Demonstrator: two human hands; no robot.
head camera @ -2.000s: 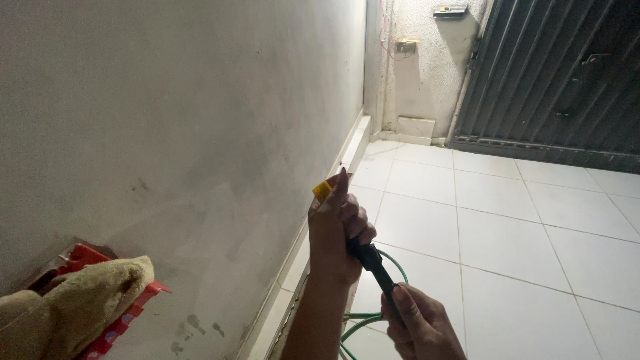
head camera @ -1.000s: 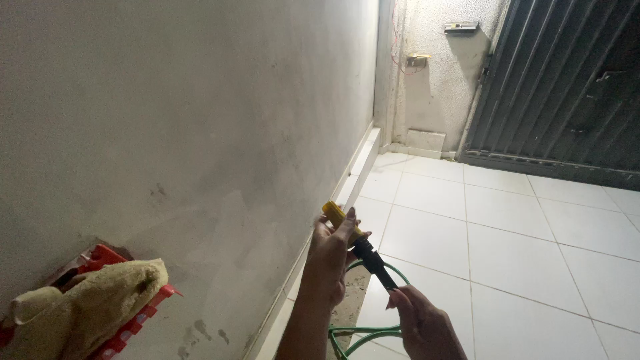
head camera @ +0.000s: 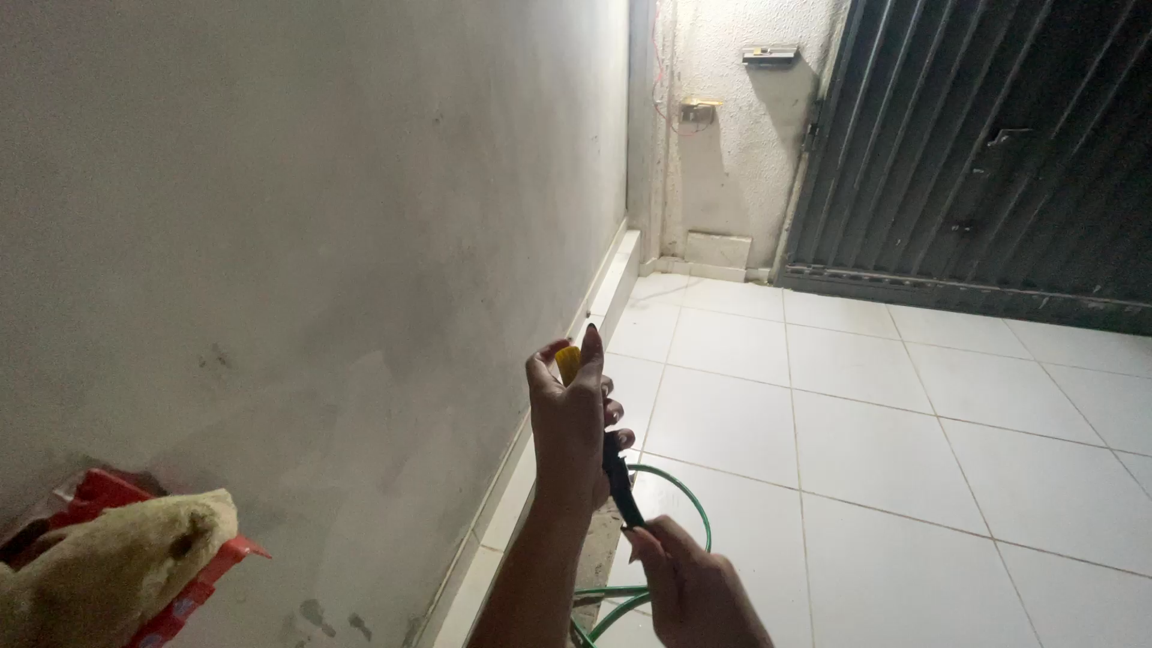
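A hose nozzle with a yellow tip (head camera: pixel 567 364) and a black body (head camera: pixel 619 477) spans both hands. My left hand (head camera: pixel 576 405) is wrapped around its yellow front part, thumb pointing up and fingers hiding much of it. Below and to the right, my right hand (head camera: pixel 688 576) grips the lower end of the black part. A green hose (head camera: pixel 697 499) curves on the floor behind the hands; where it meets the black part is hidden by my right hand.
A grey wall (head camera: pixel 270 225) runs along the left, with a white ledge (head camera: pixel 615 279) at its foot. At lower left a beige cloth (head camera: pixel 117 558) lies over a red plastic holder (head camera: pixel 211 576). White floor tiles (head camera: pixel 873 468) reach a dark corrugated metal gate (head camera: pixel 936 162).
My left hand has shifted its hold on the nozzle: one second ago more of the yellow part showed, and now the fingers cover most of it. My right hand keeps hold of the black end.
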